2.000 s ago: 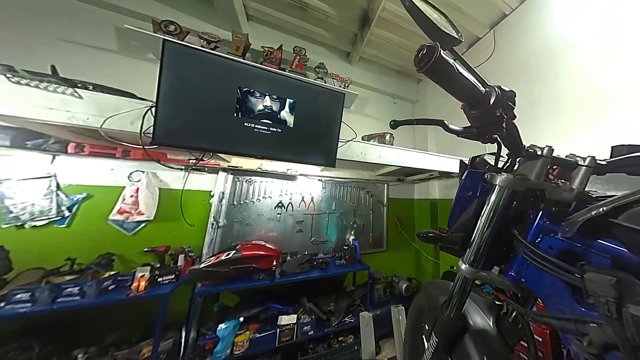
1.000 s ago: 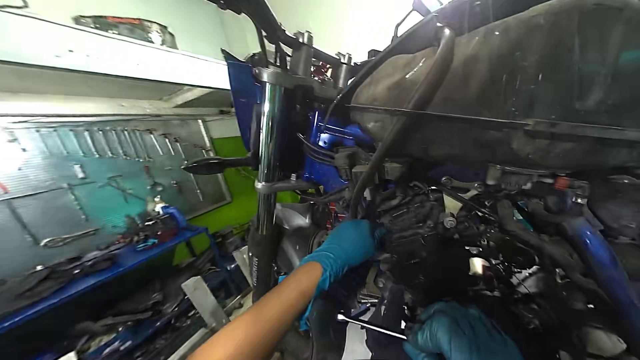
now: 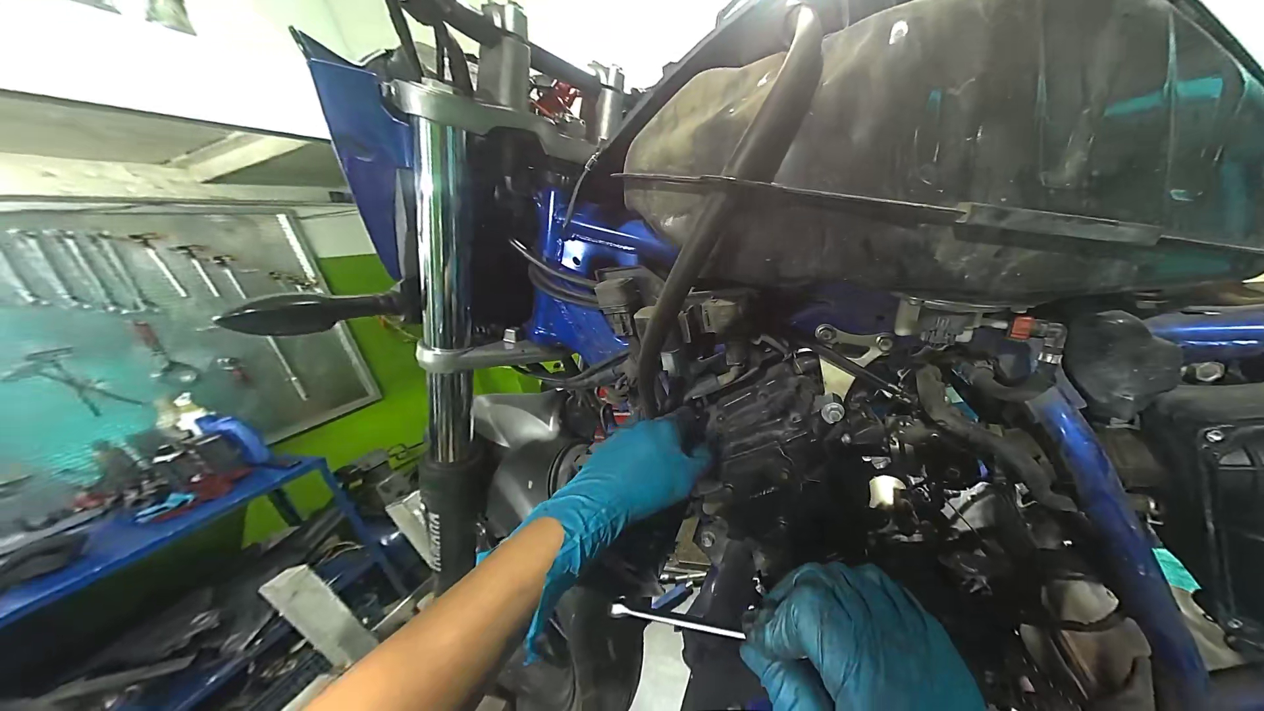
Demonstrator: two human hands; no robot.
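Observation:
My left hand [image 3: 632, 469], in a teal glove, reaches into the motorcycle's engine bay beside a black ribbed engine part [image 3: 765, 420]; its fingertips are hidden, so whether it grips anything is unclear. Lower down, my right hand [image 3: 859, 637], gloved alike, is closed around one end of a slim metal wrench [image 3: 681, 622], whose other end points left below my left wrist. A thick black hose [image 3: 681, 286] runs down from the dusty dark fuel tank [image 3: 889, 168] to just above my left hand. Blue frame tubing [image 3: 1106, 533] stands at the right.
The chrome fork tube [image 3: 444, 267] and a black turn signal [image 3: 296, 313] stand left of my hands. Behind are a pegboard of wrenches [image 3: 188, 306], a blue workbench [image 3: 109, 543] holding tools and parts, and a pale metal bar [image 3: 316, 614] low down.
The view has swung from the wall screen and workshop to the motorcycle's side. Between one second ago and now, both hands stay in much the same places, the wrench still in my right hand.

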